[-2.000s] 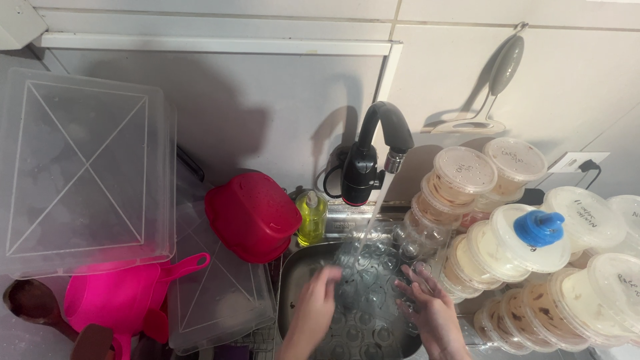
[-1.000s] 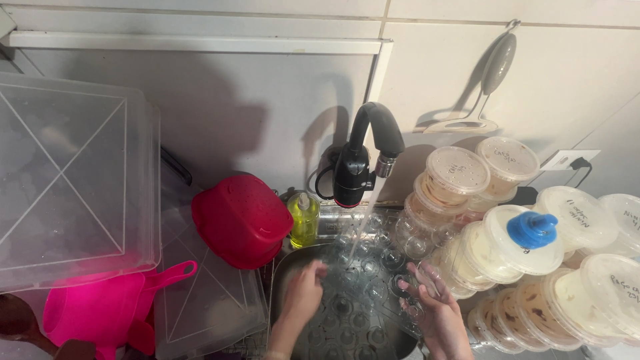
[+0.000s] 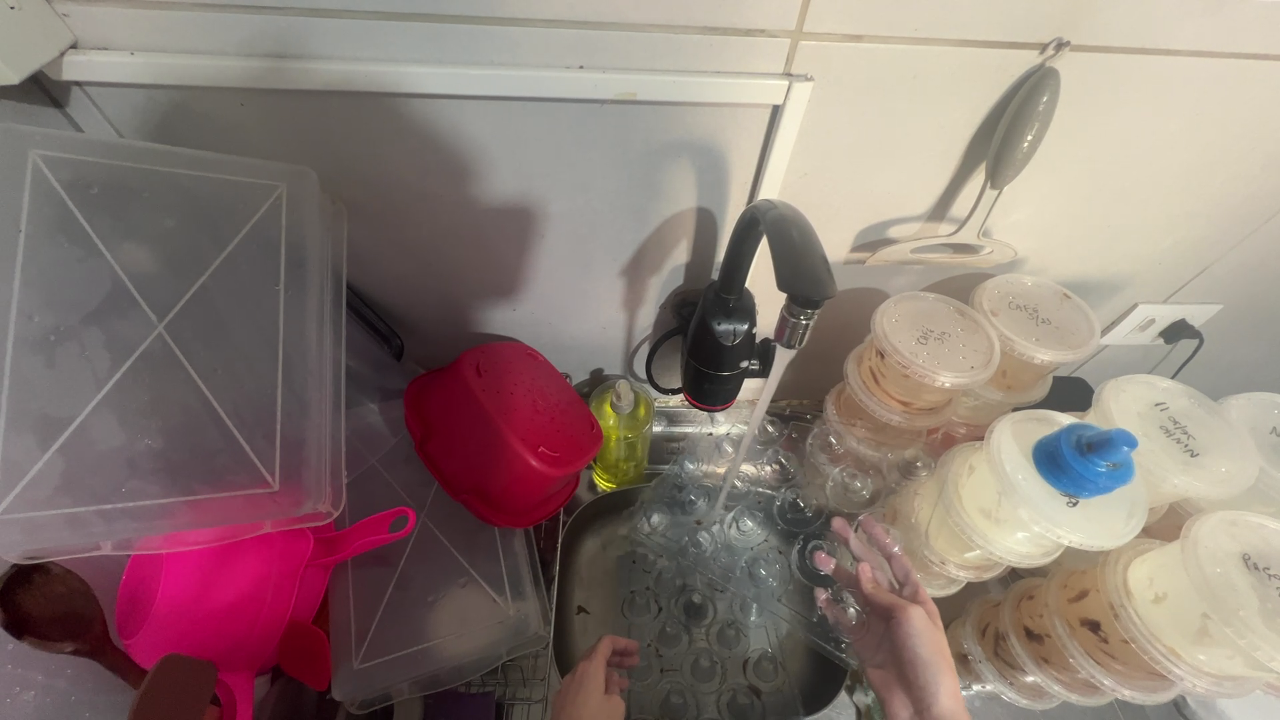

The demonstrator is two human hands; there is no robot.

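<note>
Water runs from the black faucet (image 3: 765, 290) onto a clear plastic tray with round cavities (image 3: 740, 560), which lies tilted over the metal sink (image 3: 585, 590). My right hand (image 3: 885, 600) holds the tray's right edge, with fingers showing through the clear plastic. My left hand (image 3: 600, 680) is at the sink's lower left, fingers slightly curled and apart, with nothing seen in it. How much of the tray lies below the water and the frame's bottom edge cannot be told.
A red plastic basin (image 3: 505, 435) and a soap bottle (image 3: 622, 435) stand left of the faucet. Farther left are translucent bins (image 3: 160, 330) and a pink strainer or pan (image 3: 220, 590). Stacked lidded tubs (image 3: 1065, 480) crowd the right, one topped by a blue cap (image 3: 1085, 460).
My left hand has moved down toward the bottom of the view, away from the running water. My right hand stays at the right side of the sink.
</note>
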